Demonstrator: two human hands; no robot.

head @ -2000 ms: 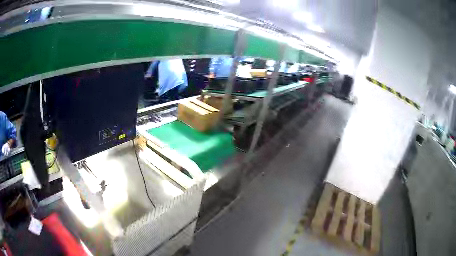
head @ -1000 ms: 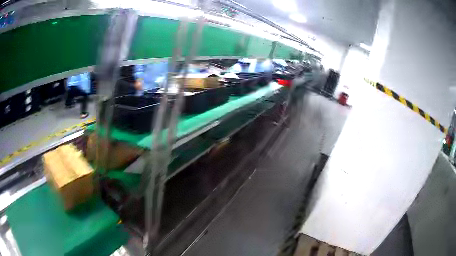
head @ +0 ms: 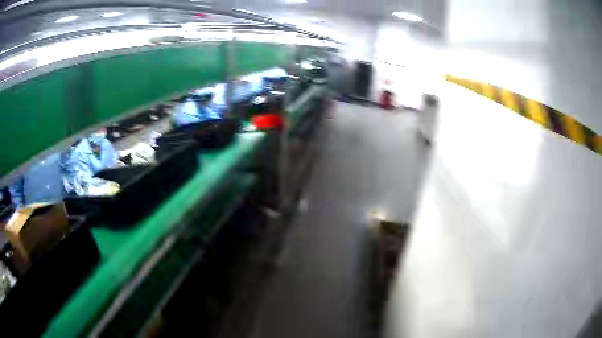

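Neither my left hand nor my right hand is in the picture. Nearest in front of me on the left is a long green bench [head: 125, 254], blurred, running away into the distance. Black bins [head: 148, 188] stand along it. An open cardboard box [head: 41, 232] sits at the far left by a near black bin [head: 56, 280]. A red thing [head: 268, 121] lies farther along the bench; I cannot tell what it is.
A white pillar [head: 501, 218] with a yellow-black band [head: 521, 109] rises close on the right. A grey floor aisle [head: 330, 198] runs between bench and pillar. People in blue coats [head: 86, 162] are beyond the bins. A small red object [head: 387, 99] is at the aisle's far end.
The view has moved forward along the aisle. The green belt with the closed cardboard box and the wooden pallet have left the picture. The pillar and the row of bins are closer.
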